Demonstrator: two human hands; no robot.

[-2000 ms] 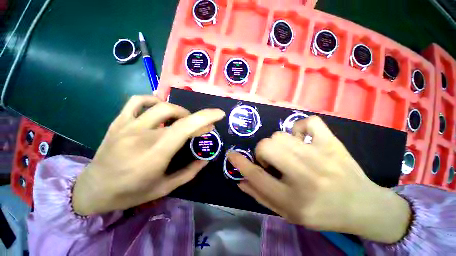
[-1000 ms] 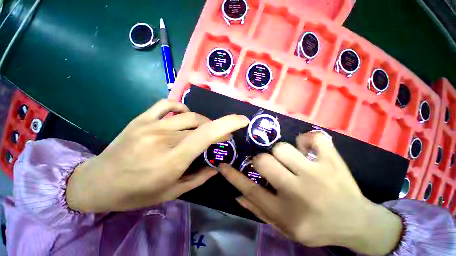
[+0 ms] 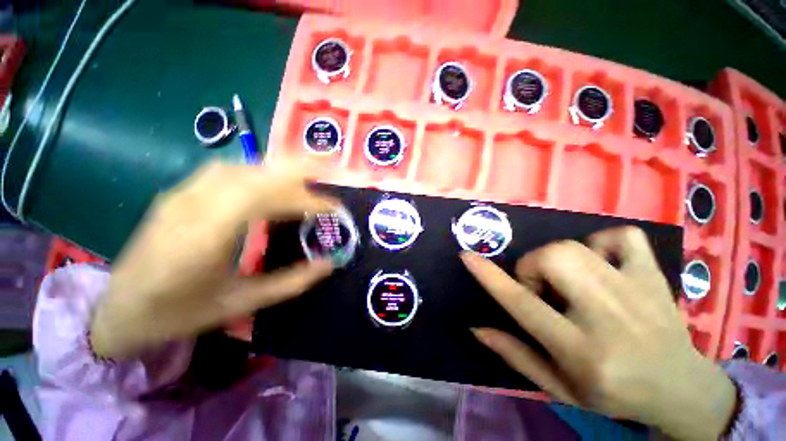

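My left hand [image 3: 194, 250] is blurred and holds a lit smartwatch unit [image 3: 329, 234] by its rim between thumb and fingers, over the left end of the black pad [image 3: 302, 332]. My right hand [image 3: 586, 319] is over the pad's right part, fingers apart. Its index fingertip is at the lower edge of another watch unit [image 3: 482, 231] with a glary screen; whether it touches is unclear. A third watch unit [image 3: 395, 223] lies at the pad's upper middle. A fourth [image 3: 393, 299] lies below it, showing white, red and green text. Both lie untouched.
The salmon foam tray [image 3: 414, 177] behind the pad holds several watch units and some empty pockets. Another foam tray [image 3: 770, 164] is at the right. A set-aside watch unit [image 3: 211, 125] and a blue pen [image 3: 247, 142] lie on the green surface, with a pale cable [image 3: 53, 105] farther left.
My left hand has moved left and up with the unit it holds, away from the others. My right hand has drawn back right, uncovering the lower unit. The camera view has shifted.
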